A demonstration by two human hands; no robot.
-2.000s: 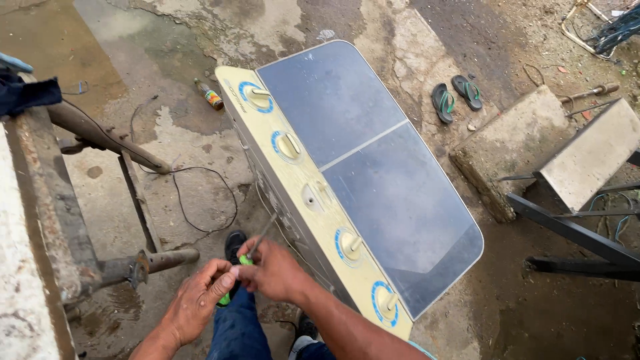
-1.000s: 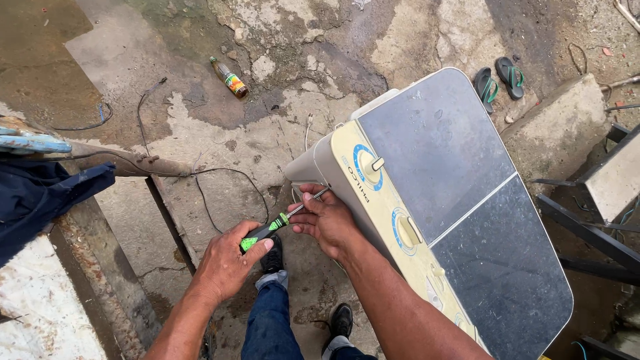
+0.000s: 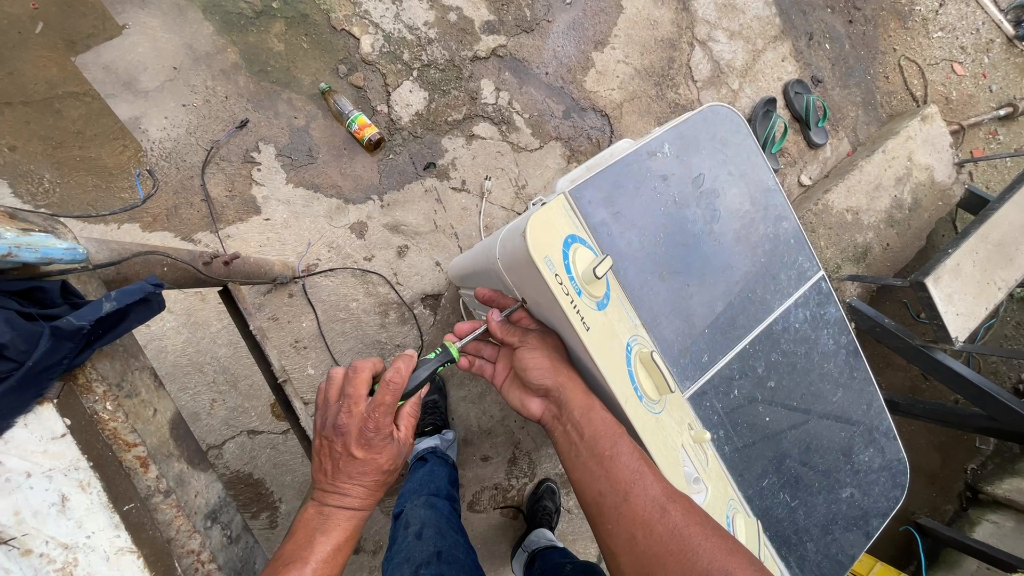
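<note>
A twin-tub washing machine with a cream knob panel and dark lids stands at the right. My left hand grips the black and green handle of a screwdriver. Its metal shaft slants up to the right, and the tip meets the side of the machine just below the panel's corner. My right hand is at that side, its thumb and fingers around the shaft near the tip. The fastener under the tip is too small to make out.
A bottle lies on the wet concrete. A black cable crosses a rusty pipe at the left, near a dark cloth. Flip-flops and a concrete block lie beyond the machine; a metal frame is at the right.
Two seconds ago both hands held the screwdriver lower, away from the panel's top corner; now its tip is against the machine's side near that corner. The view has shifted considerably.
</note>
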